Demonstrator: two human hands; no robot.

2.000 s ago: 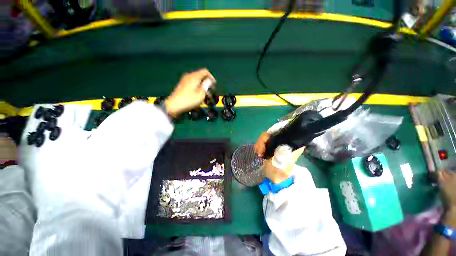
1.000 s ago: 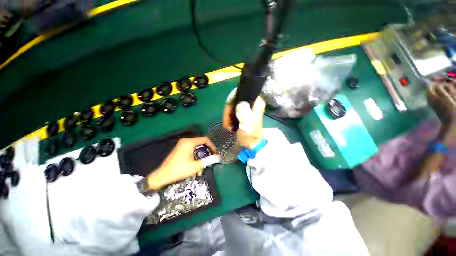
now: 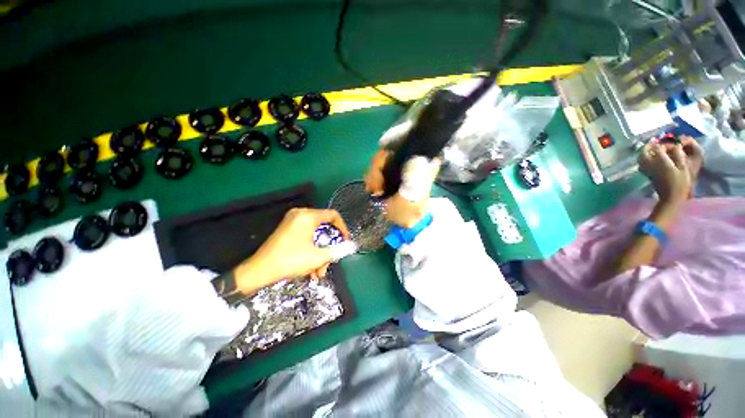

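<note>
My left hand (image 3: 298, 245) holds a round black unit (image 3: 327, 236) between thumb and fingers, above the right part of the black parts tray (image 3: 245, 220). A loose pile of shiny silver parts (image 3: 286, 314) lies in the tray's near section. My right hand (image 3: 402, 192) grips the black electric screwdriver (image 3: 425, 139), tilted, over the far right side of the screw dish (image 3: 359, 214). The screwdriver's tip is hidden by the hand. A blue strap (image 3: 408, 232) is on my right wrist. White covers show on fingers of both hands.
Round black units (image 3: 173, 162) stand in two rows along the yellow strip; several lie on white sheets (image 3: 73, 286) at left. A plastic bag (image 3: 498, 135) and a green box (image 3: 523, 216) with one unit are at right. Another person's hands (image 3: 674, 163) work near the fixture (image 3: 608, 122).
My left hand came back from the rows and now holds a black unit near the dish. The view has turned right. The right hand still grips the screwdriver.
</note>
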